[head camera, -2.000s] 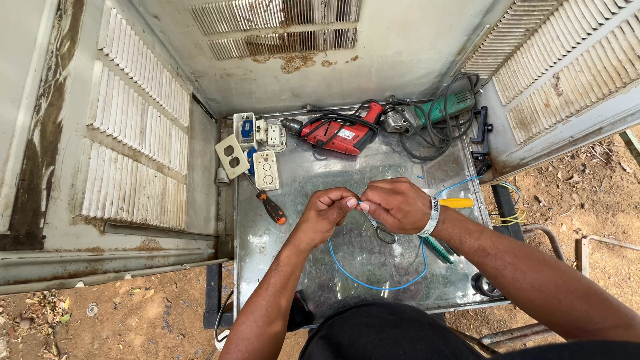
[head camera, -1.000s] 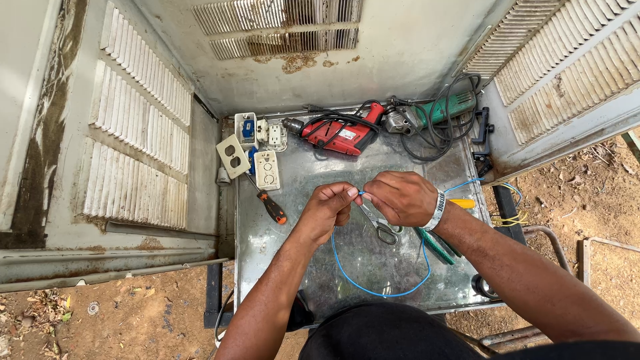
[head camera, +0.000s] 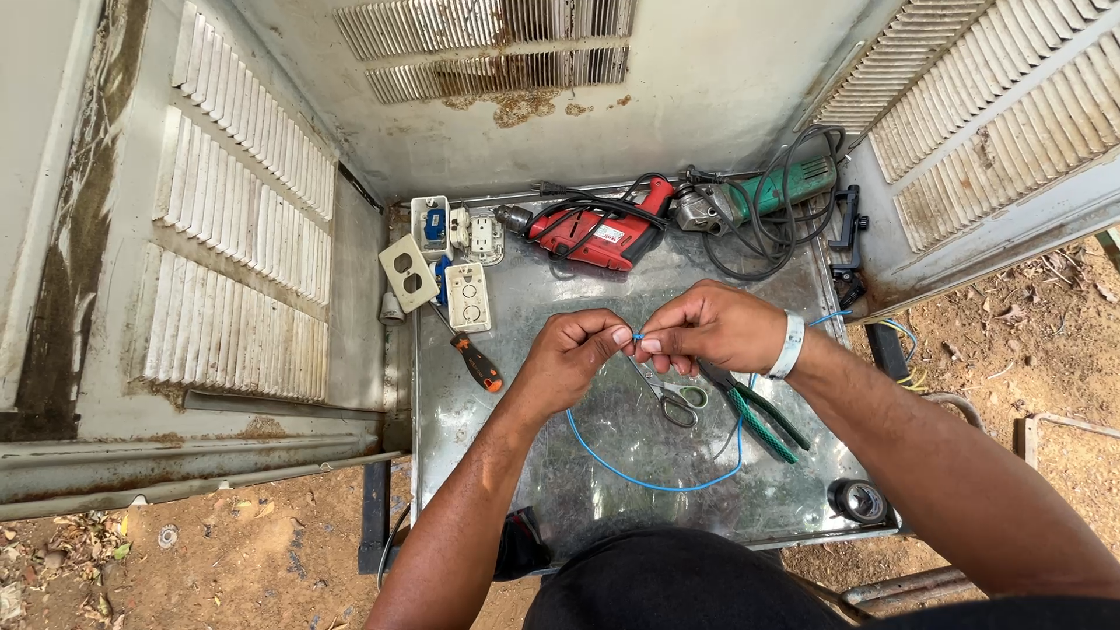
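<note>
My left hand (head camera: 577, 354) and my right hand (head camera: 713, 331) meet fingertip to fingertip above the middle of the metal tabletop. Between them they pinch a short bit of blue insulated wire (head camera: 638, 337). A longer stretch of blue wire (head camera: 652, 486) loops below my hands over the tabletop. Scissors (head camera: 674, 401) lie just under my right hand, their blades partly hidden by it. Pliers with green handles (head camera: 766, 418) rest right of the scissors, beneath my right wrist. To the left of my left hand lies a screwdriver with a black and orange handle (head camera: 477, 362).
A red corded drill (head camera: 595, 236) and a green angle grinder (head camera: 783, 188) lie along the back. Outlet boxes (head camera: 468, 297) and a duplex outlet cover plate (head camera: 409, 273) are at back left. A tape roll (head camera: 860, 502) sits front right. Louvered metal panels (head camera: 241, 319) stand around the tabletop.
Both hands have stayed together at the wire. The yellow handle seen right of my wrist in the earlier frames is out of sight now.
</note>
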